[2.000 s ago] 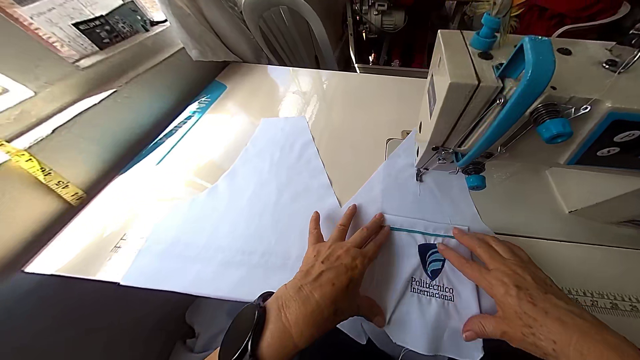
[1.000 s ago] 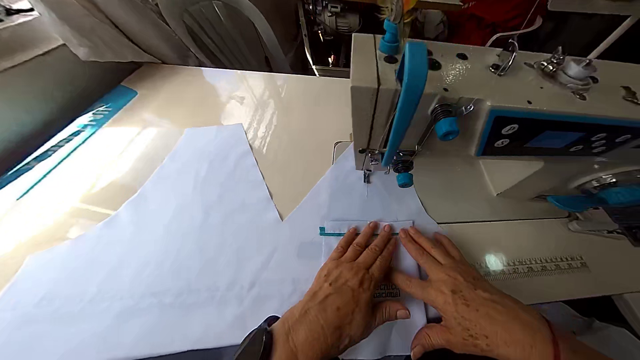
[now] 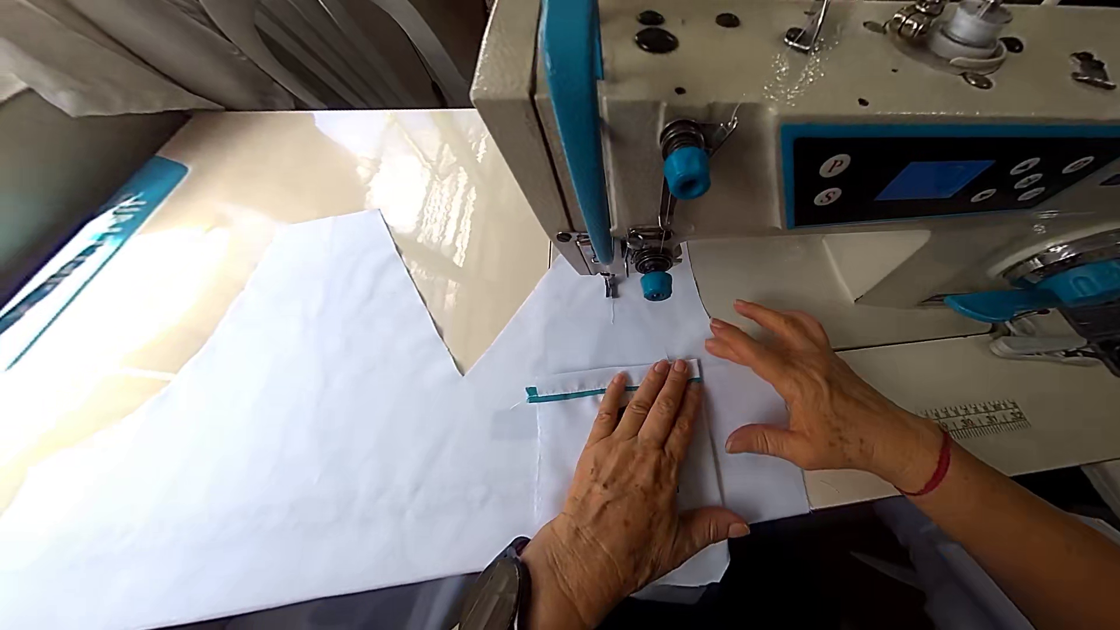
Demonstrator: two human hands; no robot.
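Note:
My left hand (image 3: 634, 486) lies flat on a white fabric pocket piece (image 3: 560, 455) edged at the top with teal trim (image 3: 569, 396); its embroidered emblem is almost wholly covered. Beneath the pocket a large white fabric panel (image 3: 350, 437) spreads across the table and reaches under the presser foot (image 3: 611, 287) of the sewing machine (image 3: 726, 96). To the right of the pocket, my right hand (image 3: 809, 402) is spread over the panel's right part, fingers apart, with nothing in it. Whether its fingertips touch the cloth I cannot tell.
The machine's control panel (image 3: 949, 175) and handwheel-side parts with a blue lever (image 3: 997, 306) are at the right. A ruler scale (image 3: 976, 420) marks the machine bed near my right wrist. Grey curtain cloth (image 3: 96, 52) and a plastic chair (image 3: 324, 52) stand beyond the table (image 3: 262, 149).
My right hand has lifted off the pocket and moved right, its fingers spreading. My left hand stays on the pocket. Earlier the emblem showed plainly between both hands. The view has shifted right and closer.

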